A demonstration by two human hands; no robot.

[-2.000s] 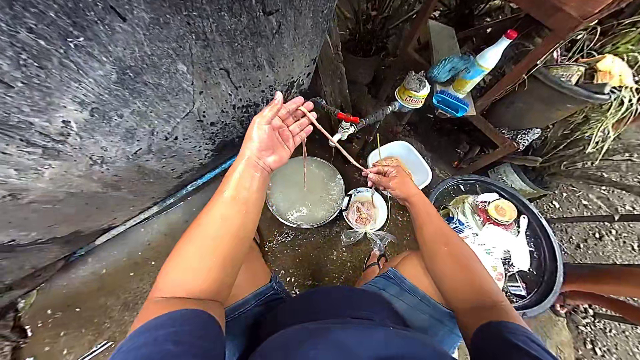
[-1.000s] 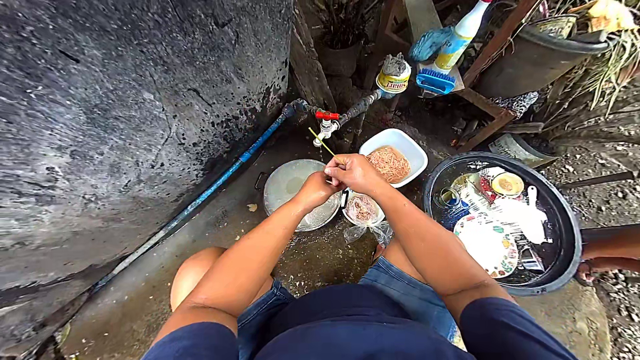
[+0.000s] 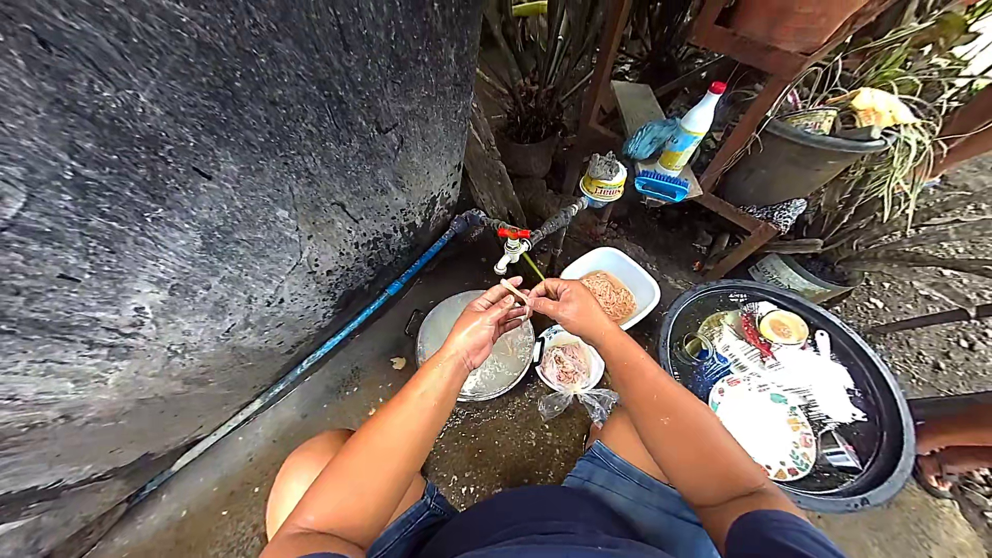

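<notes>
My left hand (image 3: 482,324) is over a round metal pot of cloudy water (image 3: 484,380), its fingers on a pale, thin, soft strip (image 3: 511,290) that looks like intestine. My right hand (image 3: 572,305) pinches the strip's other side, along with a thin green-yellow stick (image 3: 532,266). Beneath and between the wrists is a small white bowl (image 3: 595,364) holding a plastic bag of pinkish strips (image 3: 566,366). A white rectangular tub (image 3: 647,283) behind my right hand contains more pinkish, stringy pieces (image 3: 609,296). Most of the strip is hidden by my fingers.
A tap with a red handle (image 3: 512,246) stands just beyond my hands. To the right, a black basin (image 3: 903,434) holds dishes. A blue brush (image 3: 661,186) and a bottle (image 3: 692,128) sit on a stand. The dark wall (image 3: 232,194) borders the left; another person's foot (image 3: 938,473) is at right.
Two seconds ago my hands were apart with a long strip stretched between them; they then came together. Now my left hand has opened out somewhat, palm up, beside my right.
</notes>
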